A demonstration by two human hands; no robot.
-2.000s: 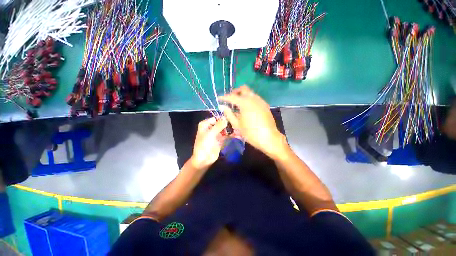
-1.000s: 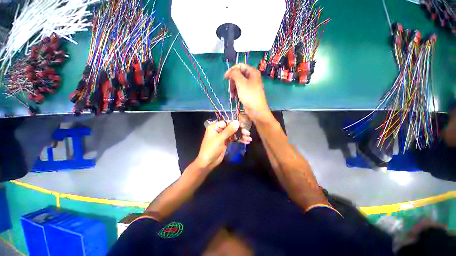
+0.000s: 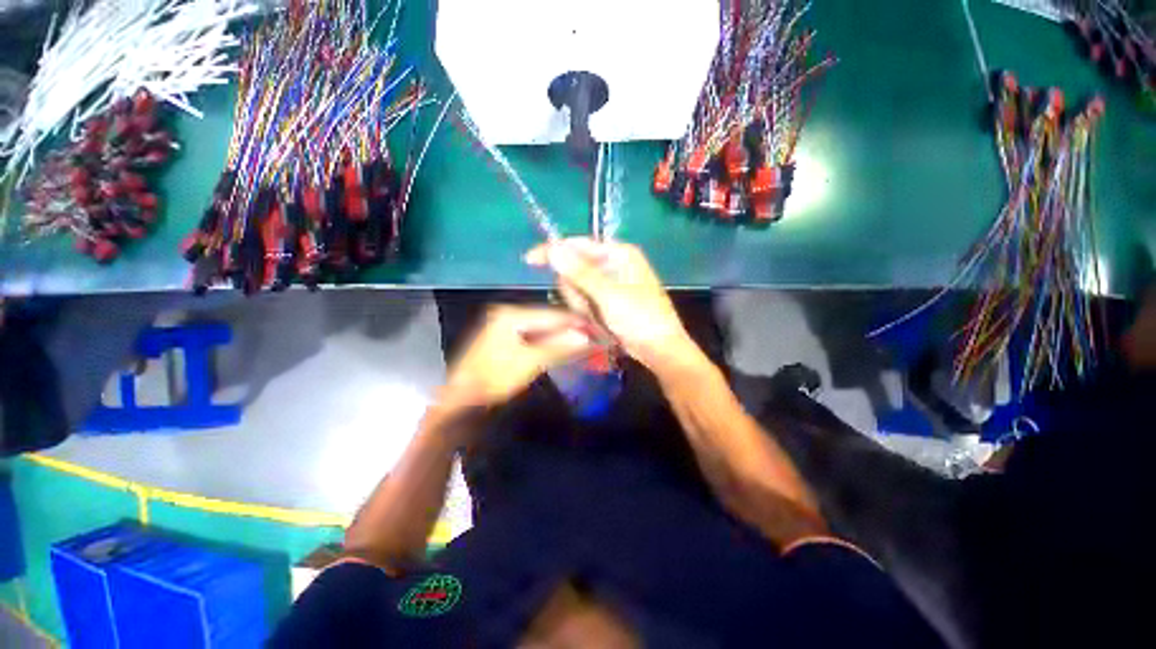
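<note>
My right hand [image 3: 621, 302] is at the bench edge, closed around several thin lead wires [image 3: 530, 200] that fan up towards the white box. My left hand [image 3: 507, 355] is blurred, just left of and below it, fingers pointing at the right palm. Whether it grips anything cannot be told. A small red connector piece [image 3: 598, 361] shows under the hands, mostly hidden. A blue piece [image 3: 590, 396] sits below it over the lap.
The white box [image 3: 577, 44] with a black round outlet [image 3: 578, 91] stands at centre. Harness piles lie left [image 3: 298, 222] and right [image 3: 729, 171]. Another bundle [image 3: 1046, 228] overhangs the edge far right. A person in dark clothing [image 3: 1065, 507] is at lower right.
My right hand reached up along the wires, then came back down to the bench edge. My left hand has moved left from the connector. A dark-clothed person has come in at lower right.
</note>
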